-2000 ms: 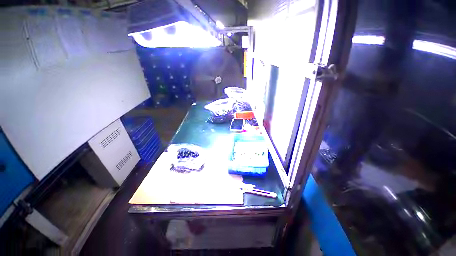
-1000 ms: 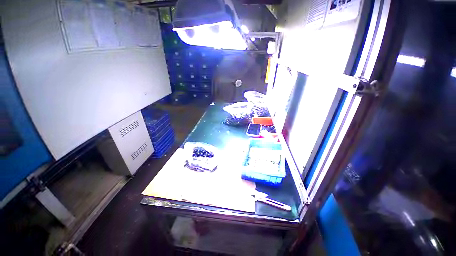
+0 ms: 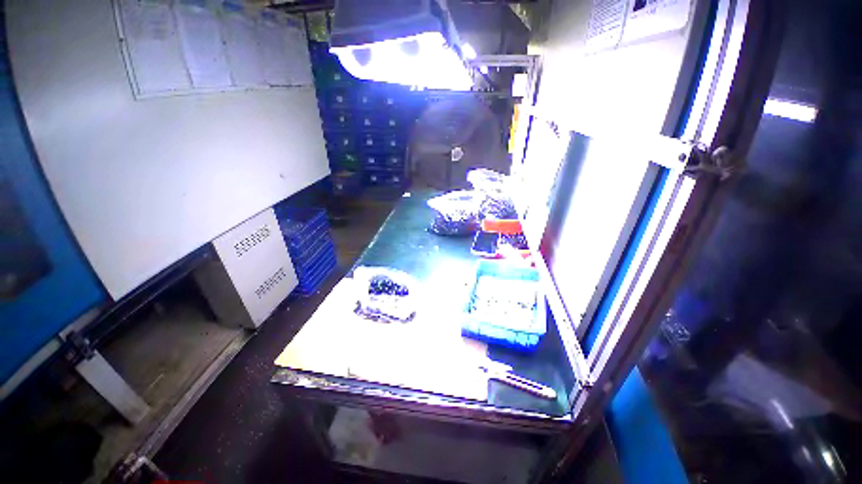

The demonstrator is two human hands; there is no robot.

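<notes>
Neither of my hands is in the picture. A clear plastic bag with black parts [image 3: 386, 295] lies open on the glaring cardboard sheet [image 3: 378, 350]. A blue bin [image 3: 503, 333] stands to its right, with small pieces and something white inside. A slim pale-handled cutter [image 3: 520, 381] lies in front of the bin near the bench's front edge. Fuller bags with dark contents [image 3: 456, 213] stand at the far end of the green bench [image 3: 416, 236]. A red-orange bin [image 3: 503, 227] and a dark phone [image 3: 485, 244] lie behind the blue bin.
A bright lamp [image 3: 406, 59] hangs over the bench. A metal-framed door with a latch [image 3: 704, 159] borders the bench's right side. A white board [image 3: 180, 180], a white box [image 3: 257, 267] and stacked blue crates [image 3: 310, 250] are at left. A blurred dark machine area fills the right.
The camera view has turned, so the bench and door sit further right in the picture than two seconds ago. The things on the bench have not visibly moved.
</notes>
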